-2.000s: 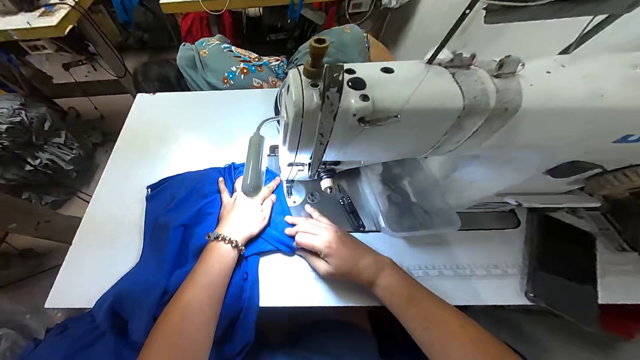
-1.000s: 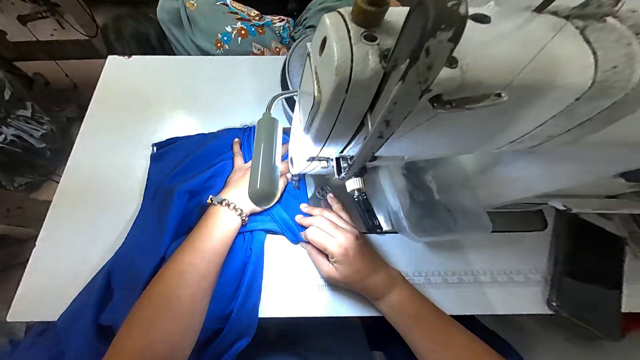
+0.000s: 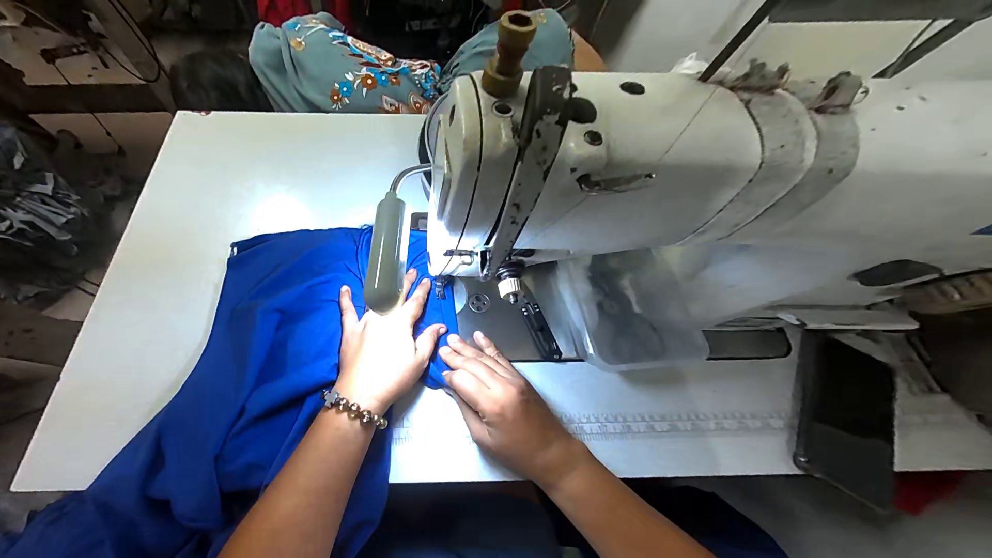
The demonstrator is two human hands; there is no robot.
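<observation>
A large piece of blue fabric (image 3: 263,349) lies over the left part of the white table and hangs past its front edge. Its right edge lies under the presser foot (image 3: 442,287) of an industrial sewing machine (image 3: 635,163). My left hand (image 3: 384,349), with a beaded bracelet at the wrist, rests flat on the fabric with fingers spread, just left of the foot and partly below the grey lamp (image 3: 386,252). My right hand (image 3: 492,395) touches the fabric's right edge in front of the foot; whether its fingertips pinch the cloth I cannot tell.
A translucent plastic container (image 3: 635,310) sits right of the metal needle plate. Printed ruler marks (image 3: 666,422) run along the front of the white table (image 3: 178,178). A dark rectangular tray or device (image 3: 845,418) stands at the right. A person in patterned clothing (image 3: 349,70) is behind the table.
The fabric beside the foot has shifted away from me, and its gathered part near my right hand is smaller. My hands stay on it. The view moved closer, then back.
</observation>
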